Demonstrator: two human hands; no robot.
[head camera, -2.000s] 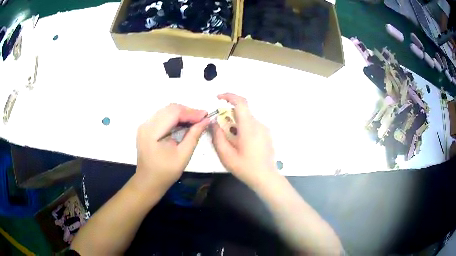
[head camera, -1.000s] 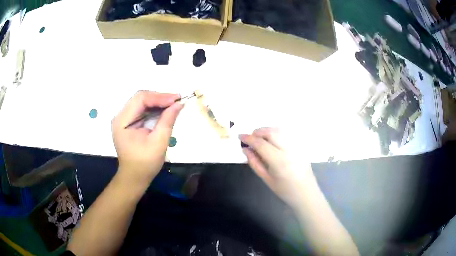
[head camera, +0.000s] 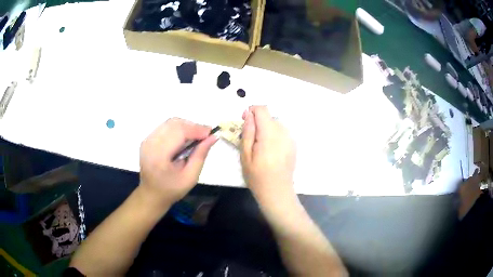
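My left hand (head camera: 172, 157) is bare and pinches slim dark tweezers (head camera: 186, 150), their tips pointing up and right. A beige housing (head camera: 231, 131) lies between my hands, its left end at the tweezers' tips. A small dark piece (head camera: 215, 130) shows at the tips. My right hand (head camera: 267, 146) is bare, its fingers together over the housing's right end and partly hiding it. Above my hands on the white surface lie a square black pad (head camera: 187, 72), a round black pad (head camera: 224, 80) and a smaller round one (head camera: 241, 93).
Two open cardboard boxes (head camera: 186, 44) with dark parts stand beyond the pads. A mixed housing pile (head camera: 419, 130) is at right. Pink-white pieces (head camera: 370, 20) lie on the green surface behind. More housings (head camera: 33, 65) lie at far left. Part of a person's arm (head camera: 469, 196) shows at the right edge.
My right hand has moved back to the left, onto the beige housing. My left hand and the tweezers are at the housing's end. A small round black pad now lies beside the other pads.
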